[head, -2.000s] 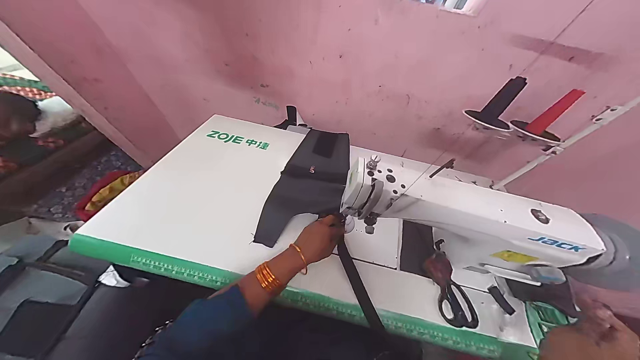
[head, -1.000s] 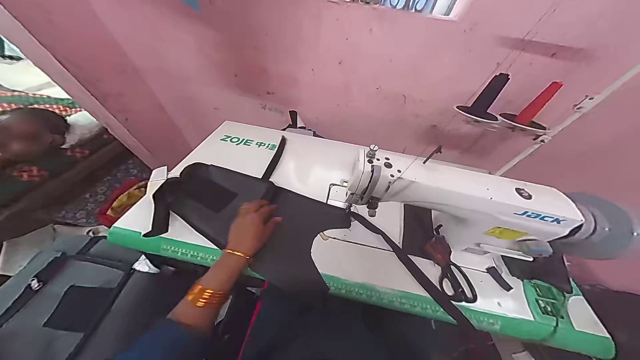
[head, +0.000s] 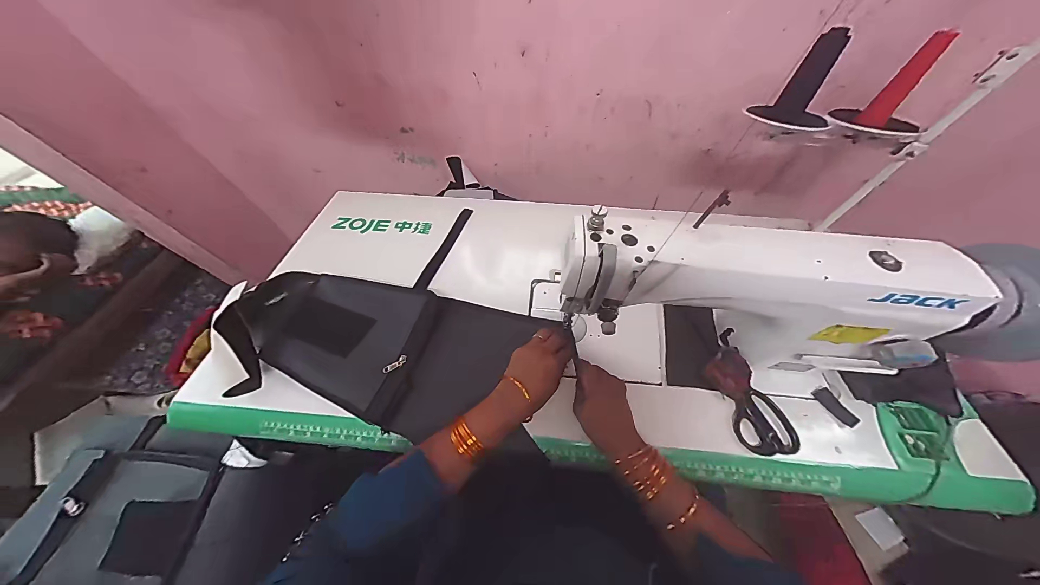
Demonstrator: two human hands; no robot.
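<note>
A black fabric piece (head: 479,349) with a zipper pull (head: 395,364) and a dark rectangular patch (head: 331,322) lies across the white sewing table (head: 496,252). Its right edge reaches under the needle area of a white Jack sewing machine (head: 780,284). My left hand (head: 539,366) rests on that edge, fingertips just in front of the presser foot, pinching the fabric. Close beside it, my right hand (head: 603,406) grips a narrow black strip (head: 578,366) at the same edge. The fingertips nearly meet. A black strap (head: 444,249) extends from the piece toward the back of the table.
Black-handled scissors (head: 760,414) lie right of my right hand, near the machine's base. Black and red thread cones (head: 906,81) stand on a rack behind. Grey and black fabric pieces (head: 154,504) are heaped at the lower left. A person (head: 36,276) is at the far left.
My left hand has moved right from the middle of the fabric to the needle area. My right hand has come to the fabric edge. The fabric lay less spread out two seconds ago.
</note>
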